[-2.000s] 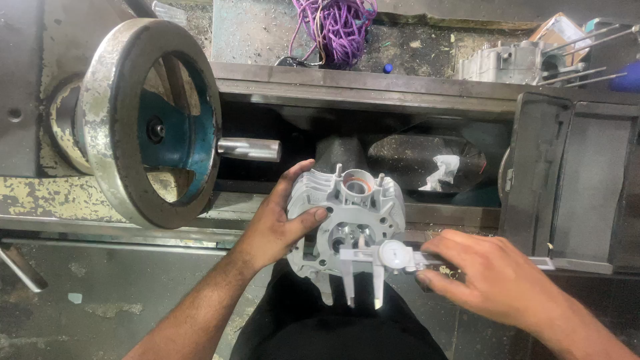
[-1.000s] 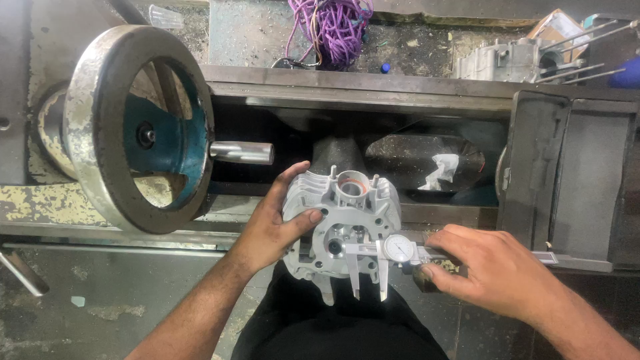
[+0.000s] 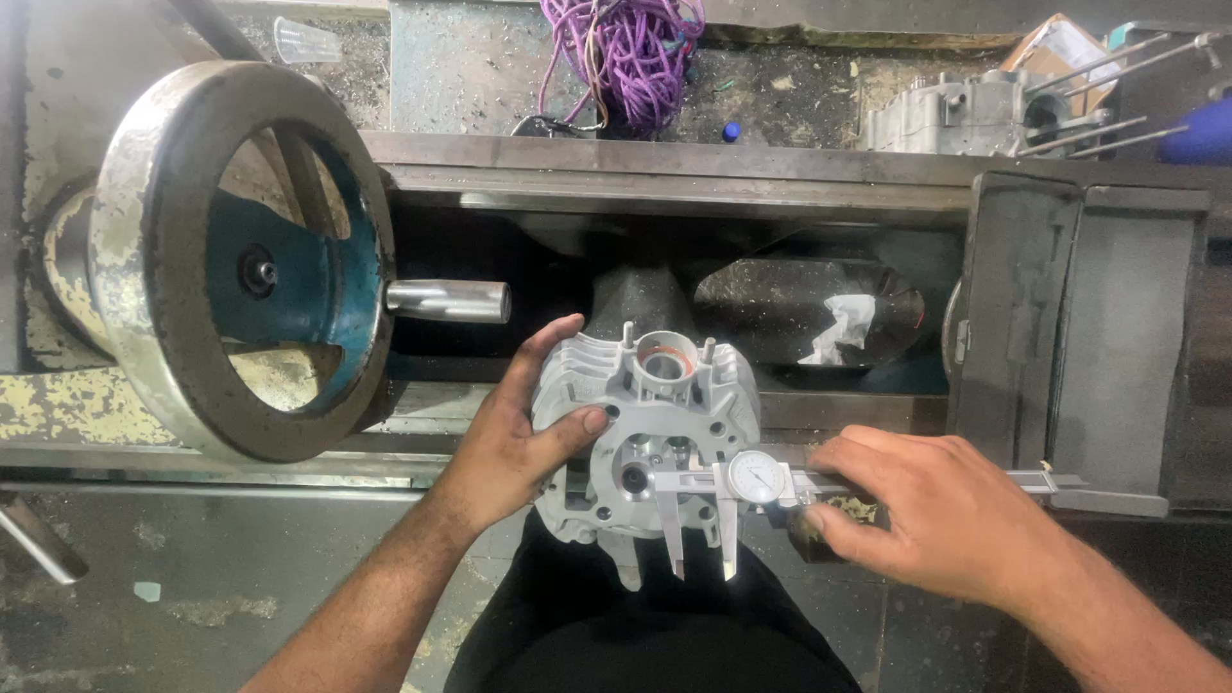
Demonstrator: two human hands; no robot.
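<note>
My left hand (image 3: 515,438) grips the left side of a grey finned engine cylinder head (image 3: 664,414), its thumb on the flat face and its fingers behind the fins. The head's round port with an orange-brown inner ring faces up at the top. My right hand (image 3: 924,505) holds a dial caliper (image 3: 756,476) by its slide, thumb below and fingers above the beam. The caliper lies level across the head's lower right, small upper jaws over the combustion chamber and long jaws pointing down, somewhat apart. Whether the upper jaws touch the head cannot be told.
A large metal handwheel (image 3: 144,260) with a handle (image 3: 450,301) stands at left. Behind the head run machine bed rails (image 3: 674,173), with white crumpled paper (image 3: 842,327) between them. A hinged metal cover (image 3: 1020,308) is at right. Purple cord (image 3: 635,63) and an engine case (image 3: 948,115) lie beyond.
The caliper's long jaws have moved a little rightward across the head since the earliest frame, and its dial now faces up more squarely. Both hands keep their holds.
</note>
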